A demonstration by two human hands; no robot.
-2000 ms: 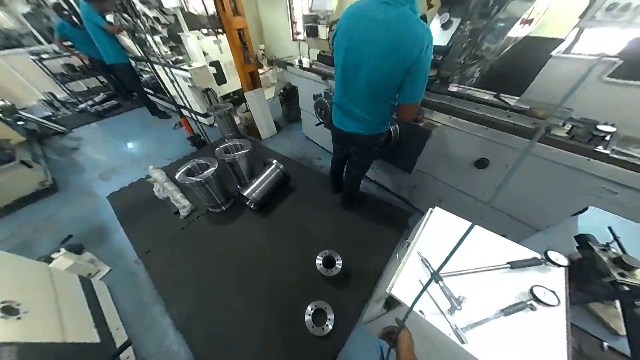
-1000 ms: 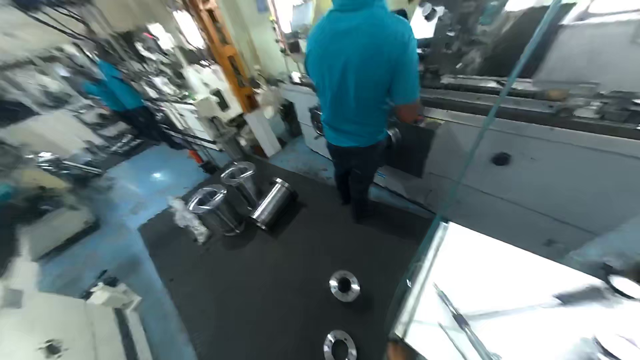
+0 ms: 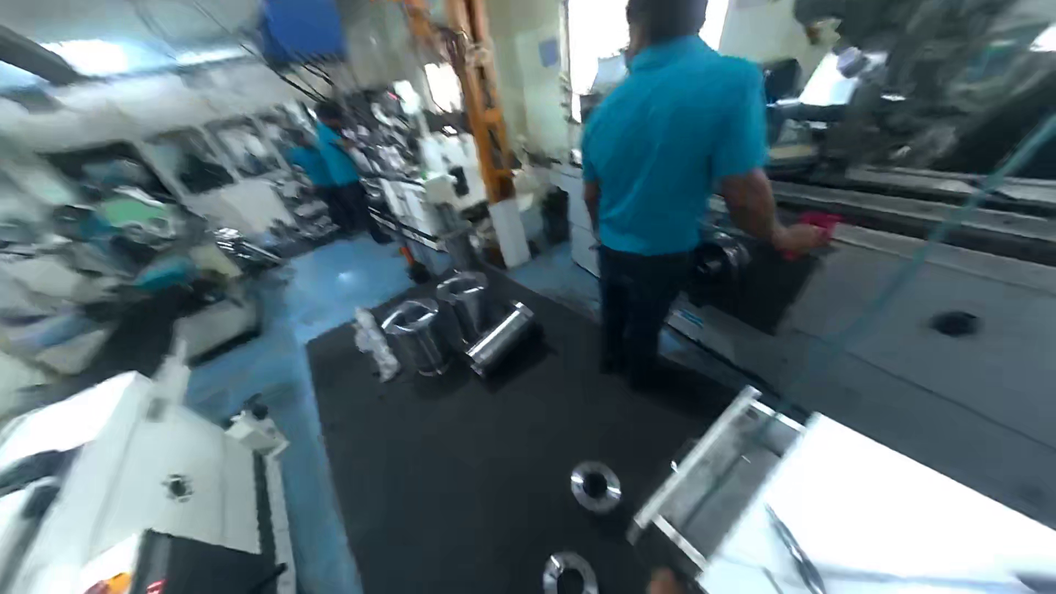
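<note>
A small, blurred part of a hand, seemingly my right hand [image 3: 664,582], shows at the bottom edge, beside the near end of a pulled-out metal drawer [image 3: 734,474]. Its fingers and any grip are hidden. My left hand is out of view. The drawer juts from beneath a white-topped cart [image 3: 891,520], on which a blurred metal gauge or tool [image 3: 794,544] lies. Left of the drawer, one flanged metal ring [image 3: 614,495] rests on the black mat, with another ring [image 3: 551,575] nearer the bottom edge.
Two metal cylinders stand upright [image 3: 425,342] and one lies on its side [image 3: 501,338], beside a plastic-wrapped part [image 3: 375,345]. A person in a teal shirt [image 3: 672,148] stands at a large machine [image 3: 899,330]. White equipment [image 3: 198,470] is at left; a strap or hose [image 3: 932,239] crosses the right.
The drawer now stands out from the cart's side; two seconds ago it was not visibly out. The person in teal now reaches right with a red cloth-like thing. The view has swung left and up.
</note>
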